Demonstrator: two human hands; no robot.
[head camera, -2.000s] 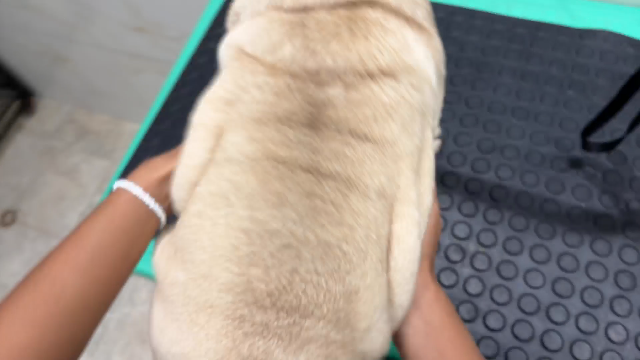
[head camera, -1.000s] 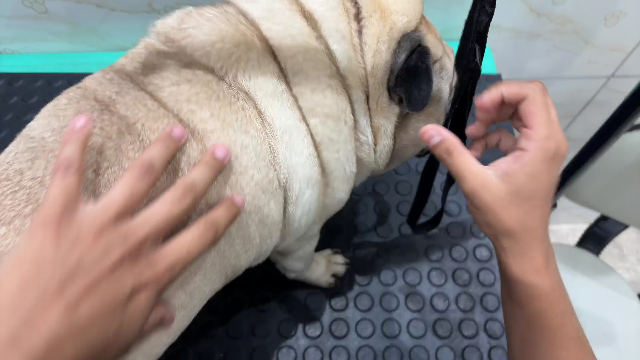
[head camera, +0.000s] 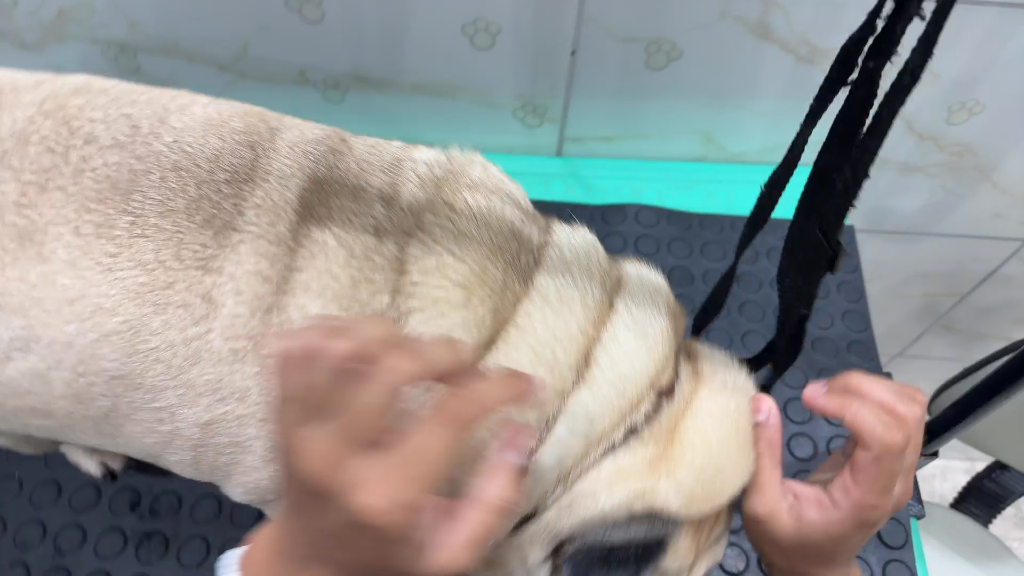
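Note:
A fawn pug-like dog (head camera: 336, 240) with deep neck folds stands on a black rubber mat with round studs (head camera: 800, 448), its head toward the lower right and one dark ear (head camera: 616, 552) at the bottom edge. My left hand (head camera: 392, 440), blurred, is over the dog's shoulder and neck with its fingers apart; whether it touches the fur is unclear. A white band shows at that wrist. My right hand (head camera: 840, 472) is beside the dog's head, thumb at or near the fur, fingers curled and apart, holding nothing. The dog's face is mostly hidden.
A black strap loop (head camera: 816, 232) hangs beyond the dog's head, down to the mat. The table has a turquoise edge (head camera: 640, 180) along a tiled wall (head camera: 400, 72) with paw prints. At the right stand a black bar (head camera: 976, 400) and a pale chair-like object (head camera: 968, 536).
My left hand has moved from the dog's back to its shoulder and neck. Two seconds ago both hands were at the dog's sides. The dog's head is now lower in view, which has shifted.

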